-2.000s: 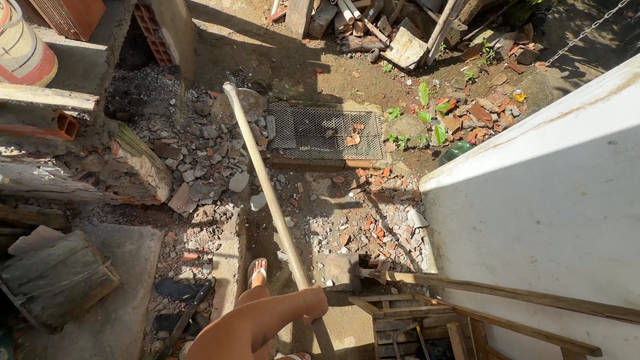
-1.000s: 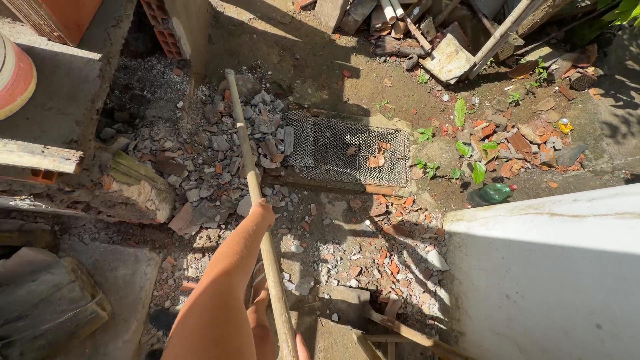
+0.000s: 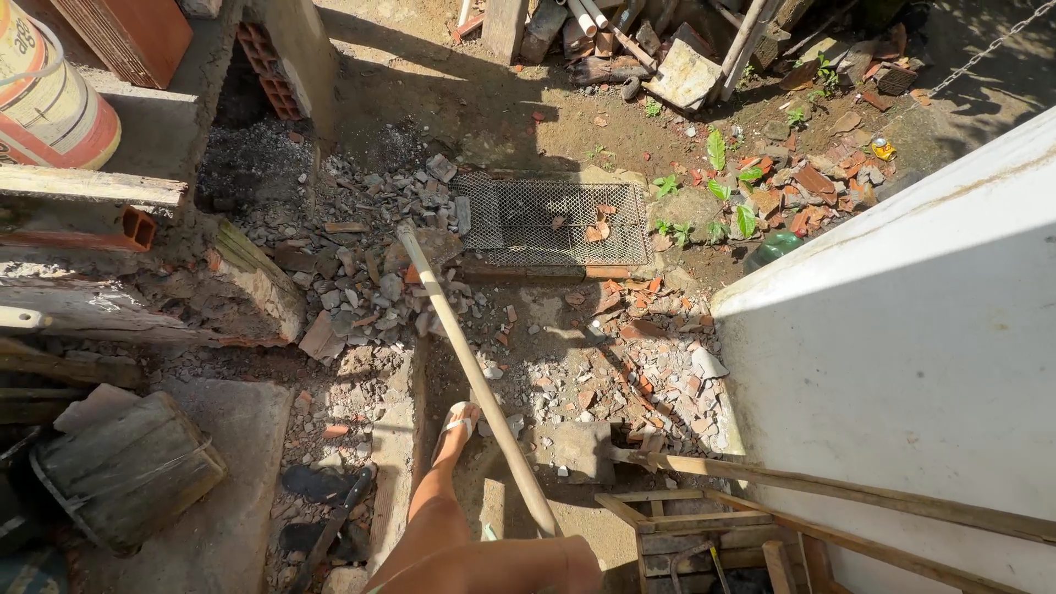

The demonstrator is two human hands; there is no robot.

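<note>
A long wooden tool handle (image 3: 474,363) slants from the rubble to the bottom middle; a flat, dusty plate beside its far end looks like a hoe blade (image 3: 437,246). My left hand (image 3: 569,563) closes round the near part of the handle at the bottom edge, its fingers not distinct. My right hand is out of view. Broken masonry rubble (image 3: 363,264) lies around the tool's far end, left of an expanded metal grate (image 3: 553,219) with dry leaves on it. My foot in a white sandal (image 3: 458,421) is left of the handle.
A shovel (image 3: 577,452) lies with its handle toward the white wall (image 3: 891,346). Near it stands a wooden crate (image 3: 701,520). At left are a bucket (image 3: 58,107), hollow bricks (image 3: 132,41), a broken wall end (image 3: 256,289) and a dark, dirty container (image 3: 128,470).
My left hand, farther up the handle one second ago, is now low near the bottom edge. The handle has swung to a steeper slant across the view, and its far end is lower among the rubble.
</note>
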